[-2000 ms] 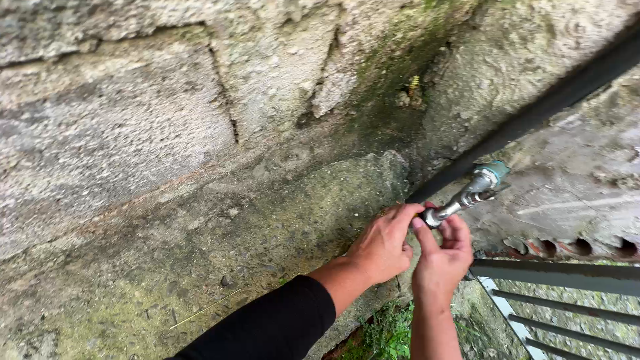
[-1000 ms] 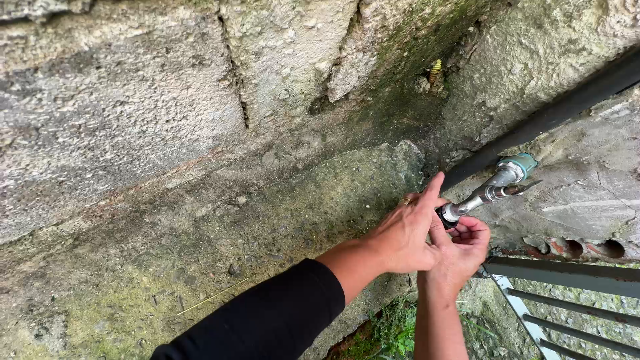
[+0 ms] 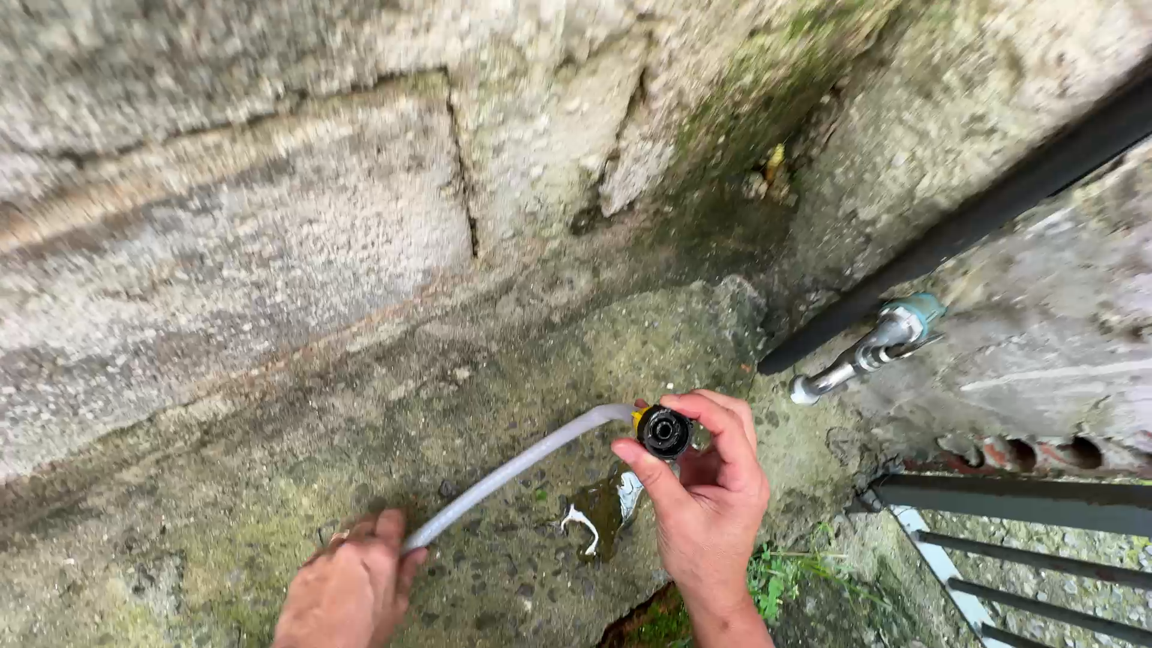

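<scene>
My right hand (image 3: 711, 486) pinches a black round hose connector (image 3: 664, 432) with a yellow part behind it, its open end facing up toward the camera. From the connector a pale translucent hose (image 3: 522, 463) curves down to the left. My left hand (image 3: 353, 576), somewhat blurred, is closed around the hose's lower end that shows; what runs below that hand is hidden. To the right of my right hand, apart from it, a metal water tap (image 3: 846, 364) with a teal part at its base sticks out from the wall. Nothing is attached to its spout.
A dark pipe (image 3: 954, 220) slants along the wall behind the tap. A metal gate (image 3: 1017, 504) with bars stands at the lower right. A wet puddle (image 3: 598, 517) lies on the rough concrete ledge (image 3: 486, 576). Green weeds (image 3: 778, 576) grow beside my right wrist. A block wall (image 3: 270, 225) rises at the left.
Both hands were at the tap's spout; they are now away from it, to the left. The hose and the connector's open end have come into view, and a puddle shows on the concrete.
</scene>
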